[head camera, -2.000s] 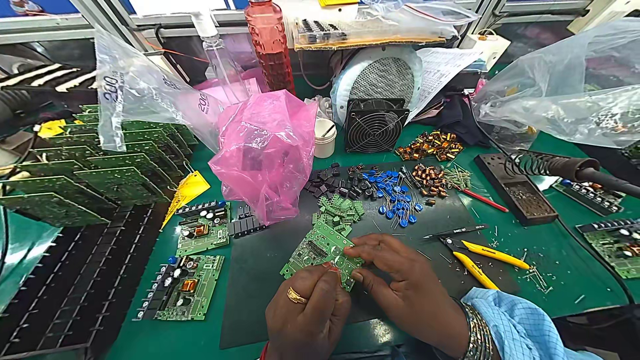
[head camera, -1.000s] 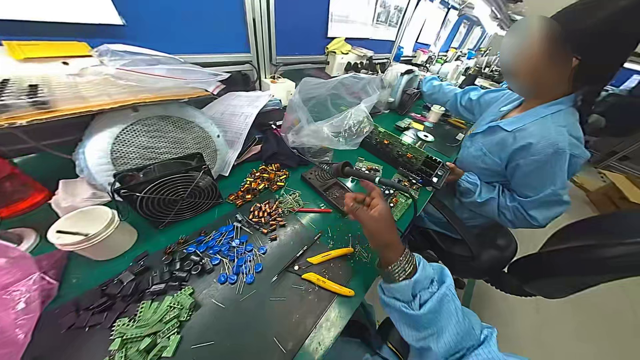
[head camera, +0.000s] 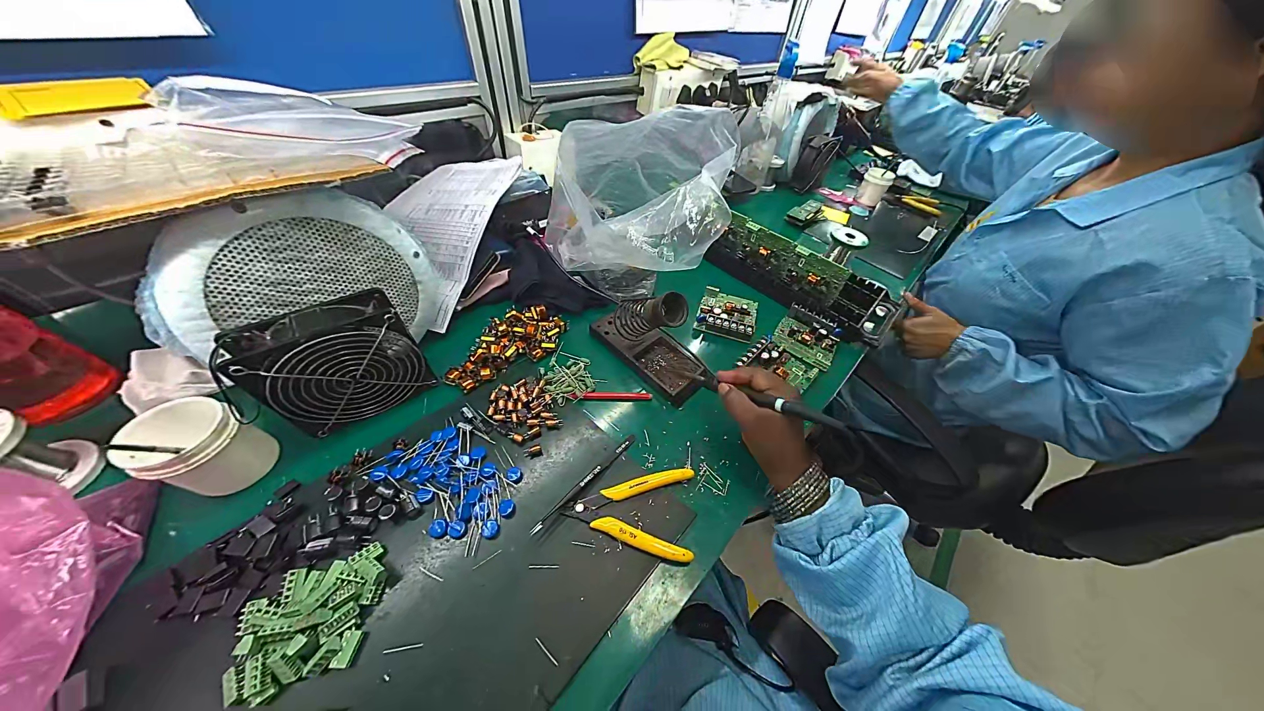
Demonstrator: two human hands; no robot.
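Observation:
My right hand (head camera: pixel 768 423) holds a soldering iron (head camera: pixel 780 403) by its dark handle; the iron's tip is over the sponge tray of the soldering iron stand (head camera: pixel 657 355). The coiled holder on the stand is vacant. My left hand is out of view. Below and left of my right hand lie yellow-handled cutters (head camera: pixel 642 540) with their handles apart, and tweezers (head camera: pixel 583 486) beside them. A red pen-like stick (head camera: pixel 614 396) lies next to the stand. Blue disc components (head camera: pixel 474 494), copper-wound coils (head camera: pixel 523 405) and green terminal connectors (head camera: pixel 306 622) lie in piles further left.
A co-worker in a blue smock sits at the right, one hand (head camera: pixel 928 328) at a rack of circuit boards (head camera: pixel 790 265). Loose circuit boards (head camera: pixel 726 314) lie beyond the stand. A black fan (head camera: pixel 326 365), a white tub (head camera: pixel 197 444) and a clear plastic bag (head camera: pixel 642 188) stand along the back.
Two seconds ago both my hands were at a green circuit board. My right hand has since moved to the soldering iron and now grips it away from its coiled holder. The view has swung right.

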